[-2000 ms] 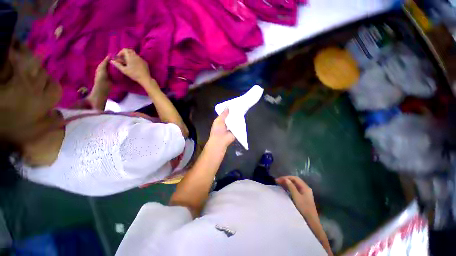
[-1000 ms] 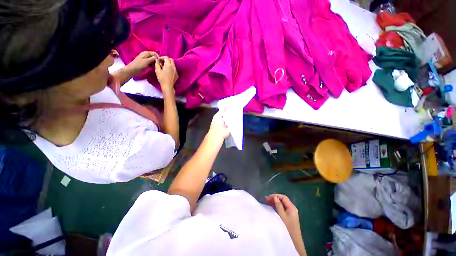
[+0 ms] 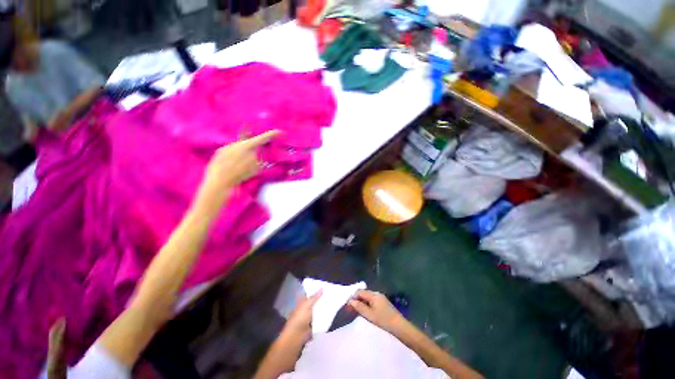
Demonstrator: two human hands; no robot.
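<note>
A small white fabric piece (image 3: 323, 291) is held in front of my body, low in the middle of the picture. My left hand (image 3: 304, 314) grips its left side, with a paler flap showing beyond the fingers. My right hand (image 3: 375, 308) is at its upper right corner, with the fingertips pinching the edge. The piece is stretched between the two hands, above the floor and off the table. Its lower part merges with my white shirt.
Magenta garments (image 3: 215, 96) cover much of the white table (image 3: 370, 122). Another person's arm (image 3: 185, 237) reaches over them, pointing. A dark green cloth (image 3: 362, 63) lies at the far end. A round stool (image 3: 392, 197) and grey bundles (image 3: 544, 233) stand beyond, right of centre.
The view has swung towards the right. My right hand has come up from my side to the white piece, which is now lower and nearer my body. The other person's arm now stretches out over the magenta garments.
</note>
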